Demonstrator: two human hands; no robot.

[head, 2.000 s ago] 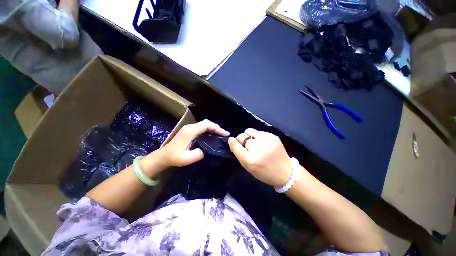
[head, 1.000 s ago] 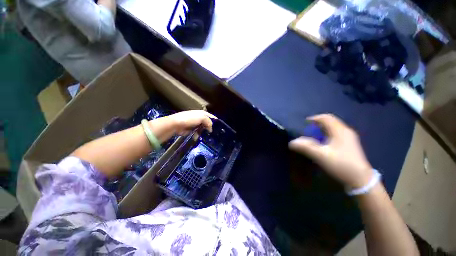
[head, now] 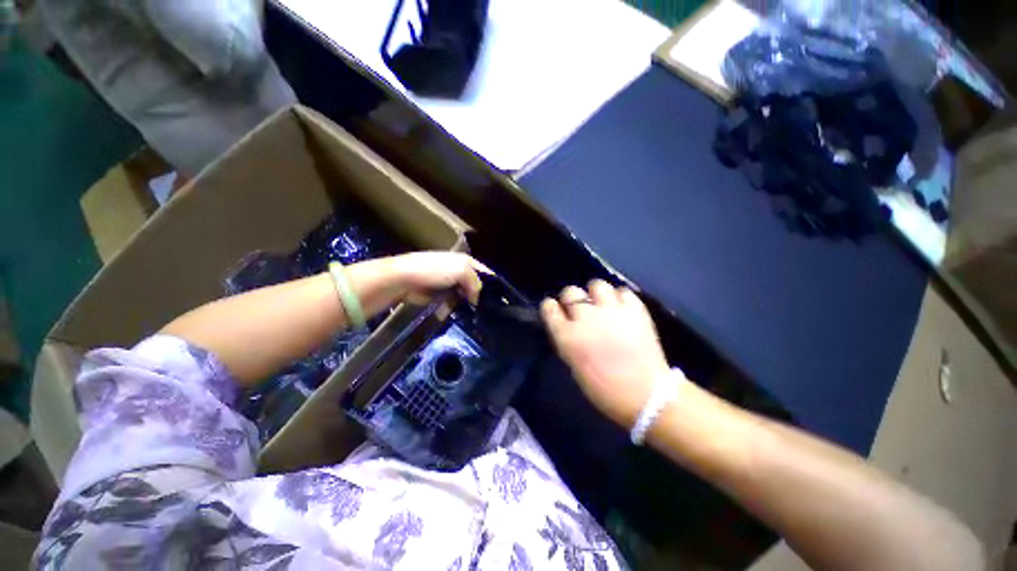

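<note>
A glossy black plastic housing [head: 446,385] with a round hole and a grille of small slots rests at the lap, tilted against the carton's edge. My left hand [head: 441,279] grips its upper end with the fingers curled over the rim. My right hand [head: 602,335] is at the housing's upper right corner, fingers closed. The blue-handled pliers are gone from the mat; the right hand appears closed on them, a thin glint showing before its fingers, but the handles are hidden. What the tips touch is too dark to tell.
An open carton [head: 195,240] with bagged black housings stands at my left. The dark mat [head: 714,257] lies right, with a heap of small black parts [head: 825,156] and clear plastic behind. Another black housing [head: 441,50] is on the white sheet. A person's clothed body [head: 173,78] shows upper left.
The pliers lay on the mat earlier; my right hand took them up and came back to the housing. The housing, earlier between both hands, now lies face up, held by my left hand.
</note>
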